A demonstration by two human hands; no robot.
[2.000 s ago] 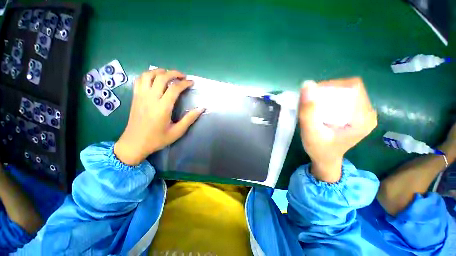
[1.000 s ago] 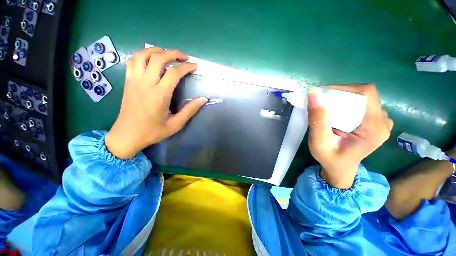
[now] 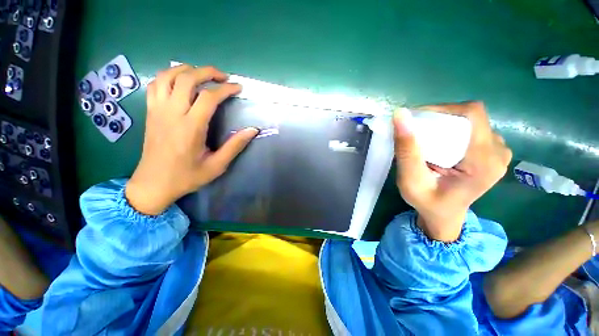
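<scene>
A glossy dark back panel [image 3: 289,177] lies on a white backing sheet [image 3: 373,177] that shows along its top and right edges. My left hand [image 3: 184,131] rests on the panel's left part, thumb and fingers spread, pressing on it. My right hand [image 3: 453,164] grips a white glue bottle [image 3: 441,139] at the right. The bottle's blue tip points left, at the panel's upper right corner, by a small bright patch. Whether the tip touches the panel cannot be told. Loose lens pieces [image 3: 108,98] lie left of my left hand.
A black parts tray [image 3: 59,118] with many lens pieces stands at the far left. Two more glue bottles lie at the right, one upper [image 3: 566,66] and one lower [image 3: 548,178]. Another person's forearm [image 3: 545,275] is at lower right, another arm [image 3: 20,266] at lower left.
My right hand has come lower than two seconds ago and tilts the bottle at the panel corner. My left hand stays on the panel. The forearm at right has shifted. The view has moved a little.
</scene>
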